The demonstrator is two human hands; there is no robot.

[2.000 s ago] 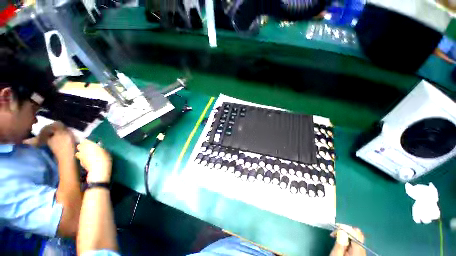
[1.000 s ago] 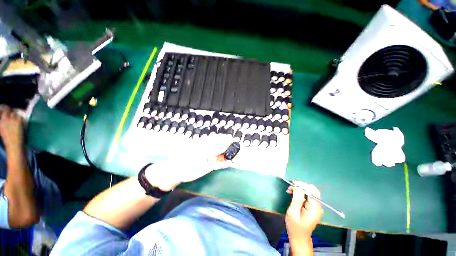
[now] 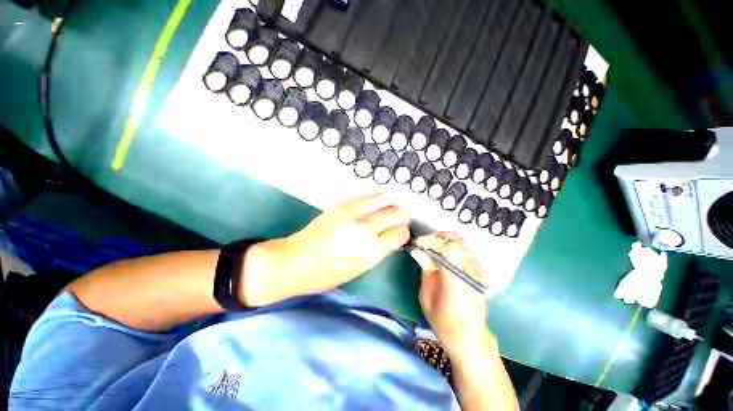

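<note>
My left hand is at the near edge of the white board. Its fingertips hold a small black cylindrical part, mostly hidden by the fingers. My right hand grips a slim, pen-like tool, its tip at that part. Both hands meet fingertip to fingertip. Rows of black cylindrical parts with pale round ends lie on the board beyond my hands. The black grooved tray lies behind them, cut off by the top edge.
A white air blower stands at the right. A crumpled white wipe, a small bottle and a second black tray are at the lower right. A black cable and yellow tape are at the left.
The view has moved closer and turned. My left hand has brought the black part to my right hand, and the tool's tip now meets it. The coworker at left is out of view.
</note>
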